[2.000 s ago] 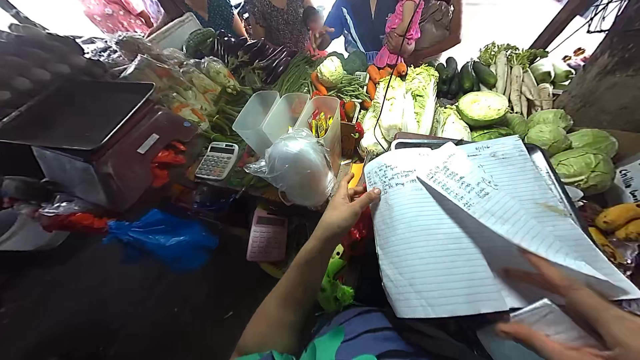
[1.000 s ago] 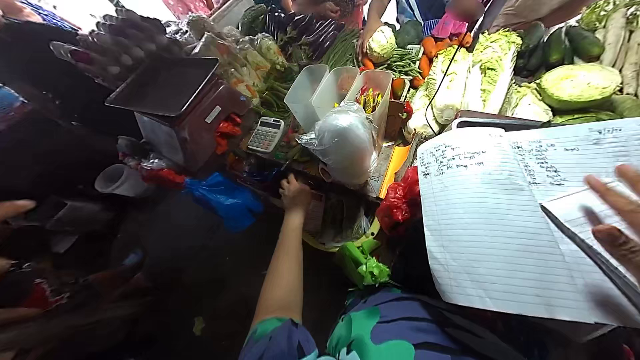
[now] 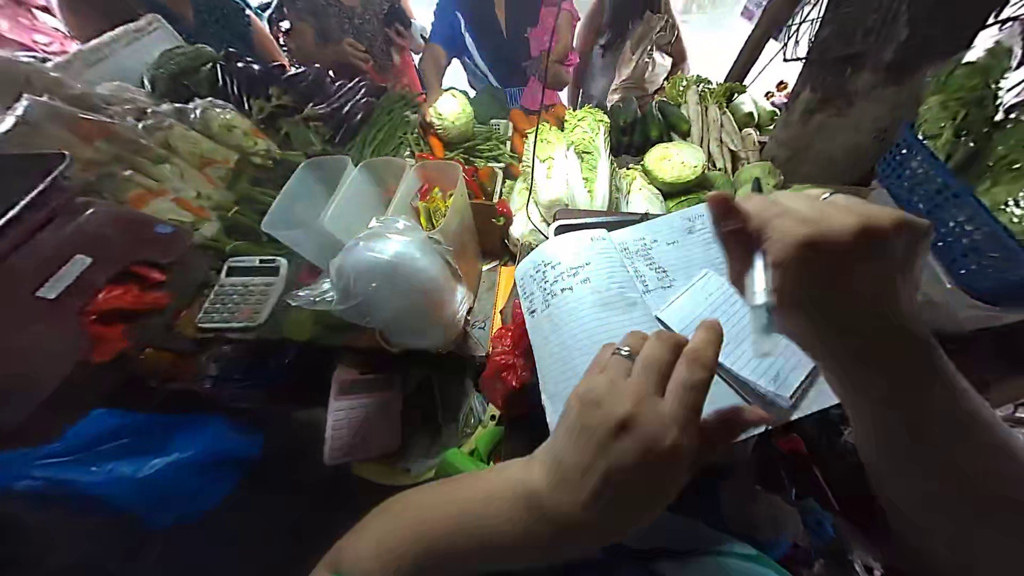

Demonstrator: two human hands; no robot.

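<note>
An open lined notebook with handwriting lies in front of me, and a small lined notepad rests on its right page. My left hand is spread over the lower part of the notebook, fingers apart, its thumb near the notepad's lower edge. Above the notepad, my right hand holds a pen, which is blurred at its lower end. Left of the notebook are a red plastic bag and a clear plastic bag with pale contents. A pink calculator sits lower left.
Plastic bins stand behind the clear bag, beside a white calculator. Napa cabbages, radishes and other vegetables fill the stall. A blue plastic bag is at lower left, a blue crate at right. Several people stand across the stall.
My left hand has moved from beside the bins onto the notebook. My right hand now holds a pen; no pen showed in it before. The small notepad now lies on the notebook's right page.
</note>
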